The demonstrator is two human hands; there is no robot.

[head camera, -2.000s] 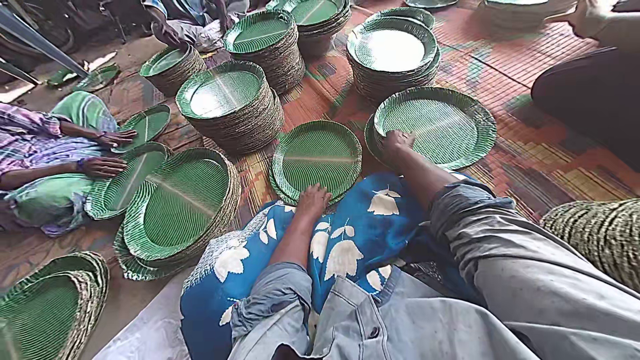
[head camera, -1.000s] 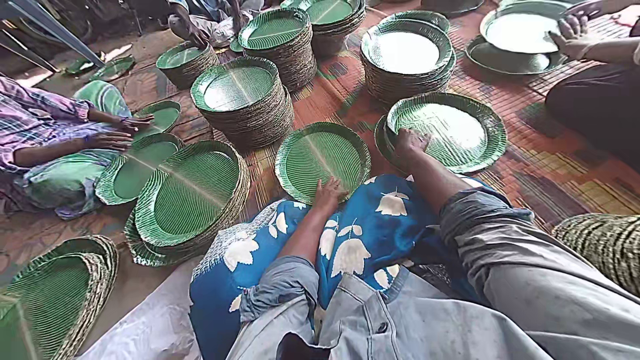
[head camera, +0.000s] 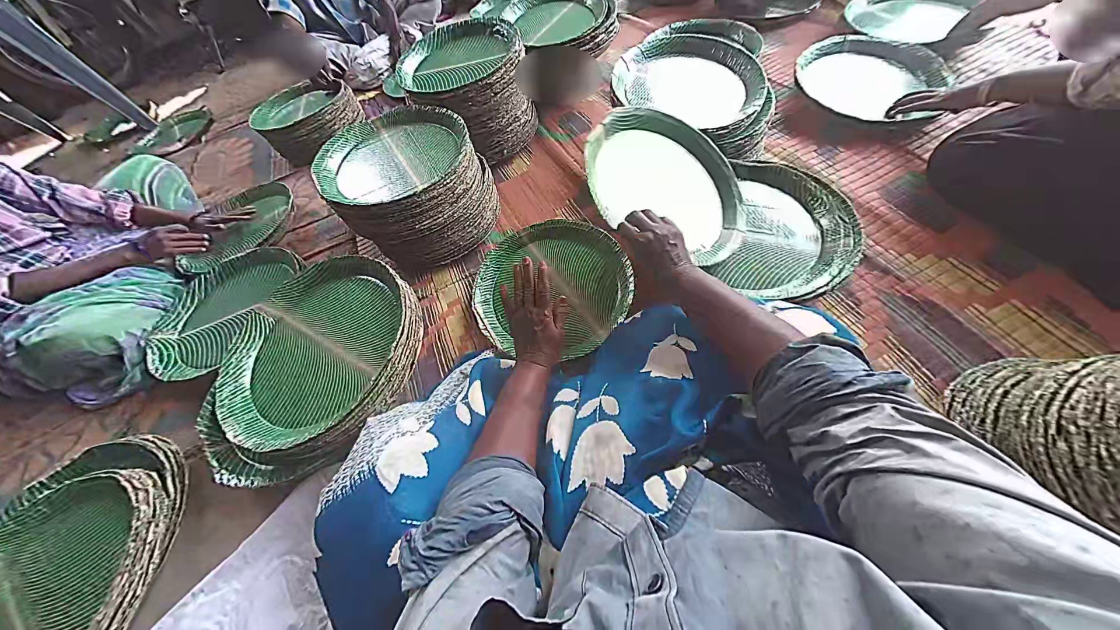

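Note:
Just beyond my knees lies a round green leaf plate [head camera: 591,271] with a raised rim. My left hand [head camera: 534,319] rests on it, palm down with fingers apart. My right hand [head camera: 654,245] grips the near rim of another leaf plate [head camera: 661,179], which is tilted up and shines in the light. Its lower right edge overlaps a further leaf plate [head camera: 787,227] lying on the mat; whether others lie beneath that one cannot be told.
Tall stacks of leaf plates [head camera: 429,210] stand ahead. More lie at the left [head camera: 328,367] and lower left [head camera: 70,542]; a stack [head camera: 1041,429] is at the right edge. Co-workers' hands [head camera: 171,241] are at the left, and another hand [head camera: 919,103] touches a plate at the upper right.
My right hand, earlier on the plate lying at the right, now holds a plate tilted up there. My left hand stays at the middle plate, now further over its surface.

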